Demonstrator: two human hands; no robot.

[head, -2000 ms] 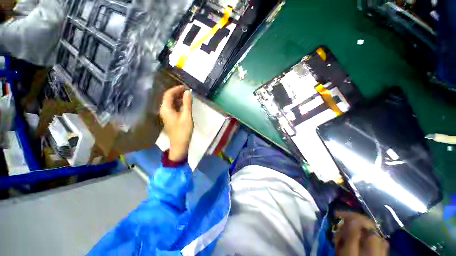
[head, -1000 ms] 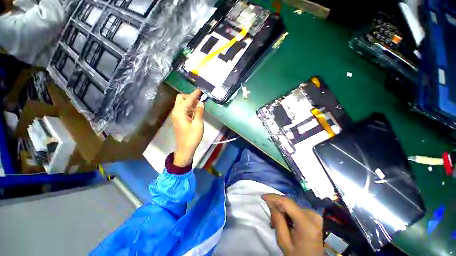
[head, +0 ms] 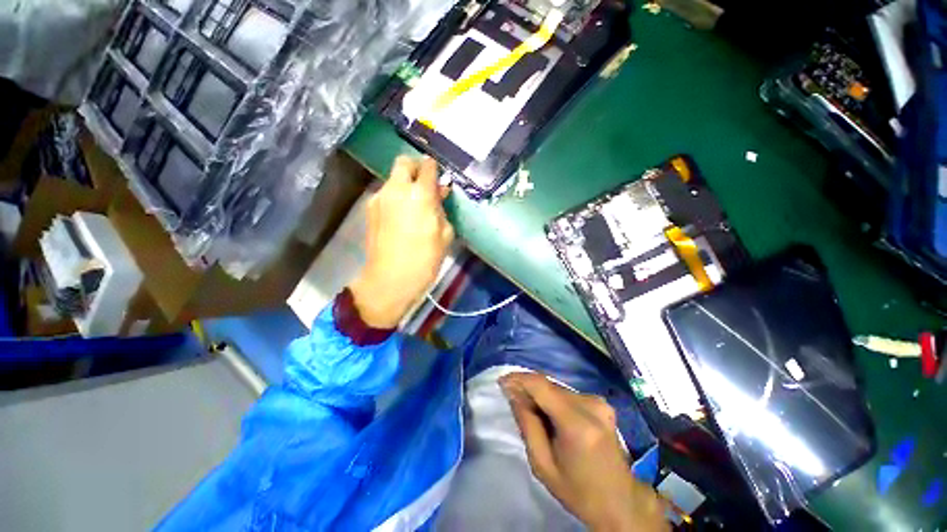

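Observation:
My left hand (head: 405, 244) has its fingertips pinched at the near edge of an opened tablet (head: 488, 94) with an orange flex and white battery. A small pale end shows at the fingertips, and a white cable (head: 472, 311) hangs below the hand; the hand hides part of it. My right hand (head: 576, 442) is over my lap, fingers loosely bent, with nothing visible in it. A second opened tablet (head: 633, 275) lies at the green bench's near edge. A glossy black display panel (head: 774, 369) overlaps its lower right part.
Wrapped black trays (head: 187, 114) are at upper left. A white box (head: 99, 270) stands below them. A white-and-red tool (head: 898, 346) and blue picks (head: 895, 468) lie at right. Dark panels and boards (head: 841, 114) are at upper right. The green bench (head: 582, 135) has small scraps.
My left hand has closed in at the upper tablet's near edge, and the white cable shows more. My right hand has moved left from under the display panel to over my lap.

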